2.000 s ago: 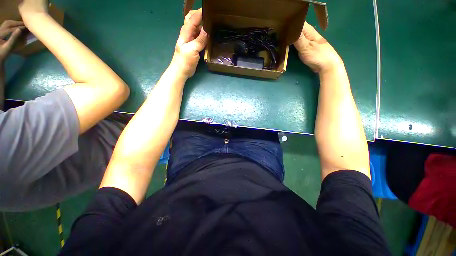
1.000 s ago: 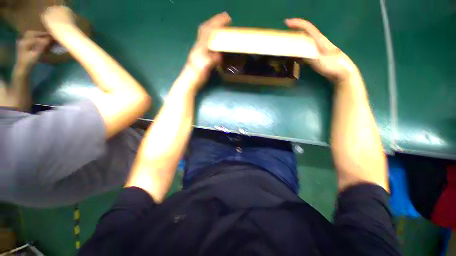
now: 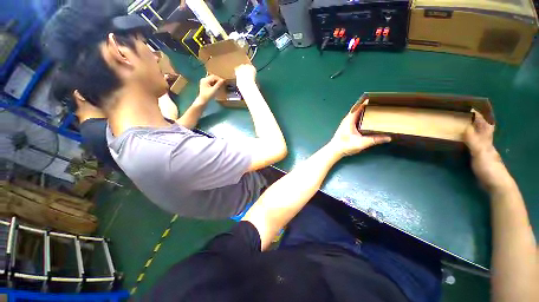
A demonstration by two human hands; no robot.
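A small brown mailer box [image 3: 416, 121] sits on the green bench at the right, in front of me. Its lid is partly folded down, with the pale front flap across the opening and a dark gap round it. The box contents are hidden. My left hand [image 3: 353, 133] grips the box's left end, with fingers at the top corner and the thumb along the front. My right hand [image 3: 480, 138] grips its right end, with fingers at the lid's right corner.
A person in grey [image 3: 195, 159] works at the left on another open brown box [image 3: 226, 59]. At the far edge stand a black unit [image 3: 360, 26] with red terminals, a short lead [image 3: 346, 59] and a large carton [image 3: 473, 29]. Cables lie at the back.
The box lid, first standing open over black cables and a dark block, has been folded down over them. The view has swung left, showing the neighbour and the bench's far side.
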